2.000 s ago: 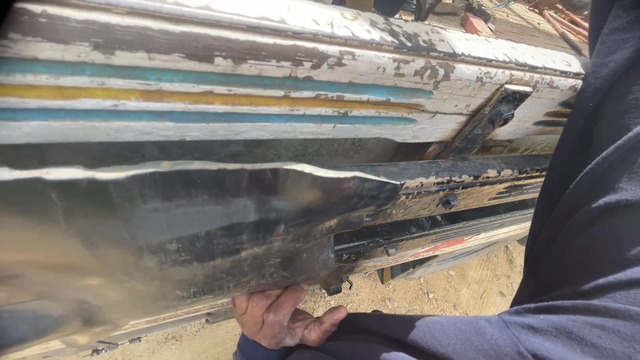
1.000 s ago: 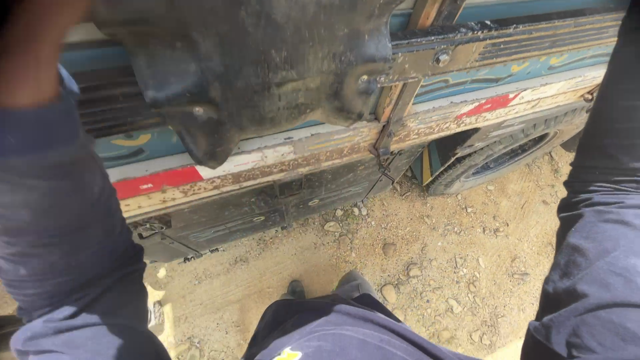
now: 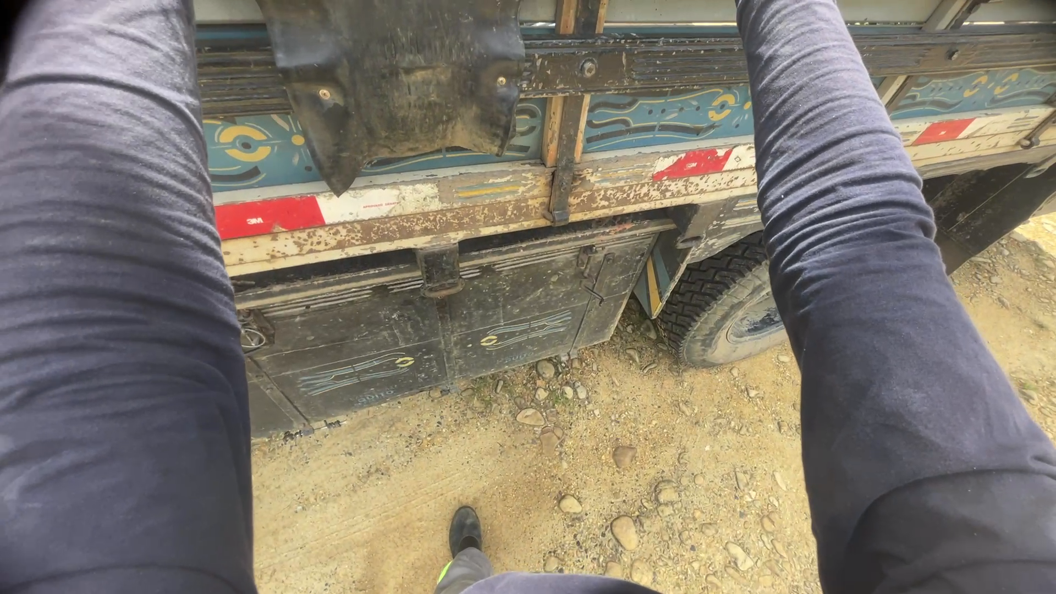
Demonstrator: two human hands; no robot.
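Both my arms, in dark blue sleeves, reach up past the top edge of the view, so neither hand shows, nor what they touch. Between the sleeves, a black rubber-like sheet [image 3: 396,91] with a ragged lower edge hangs against the side of a truck bed. Two fasteners show near its lower part. Behind it run a dark ribbed rail [image 3: 701,64] and a blue painted side panel [image 3: 660,118]. A rusty, chipped lower rail [image 3: 487,198] with red and white reflective tape lies below the sheet.
Under the bed hangs a dark storage box [image 3: 528,309] with painted marks. A truck wheel [image 3: 730,309] is to its right. My shoe [image 3: 465,530] stands on sandy ground with scattered stones [image 3: 624,532]. A metal bracket [image 3: 563,181] crosses the lower rail.
The hand seen low by the dark sheet two seconds ago is out of view now; both arms are raised. The view has swung a lot, showing more of the storage box and wheel.
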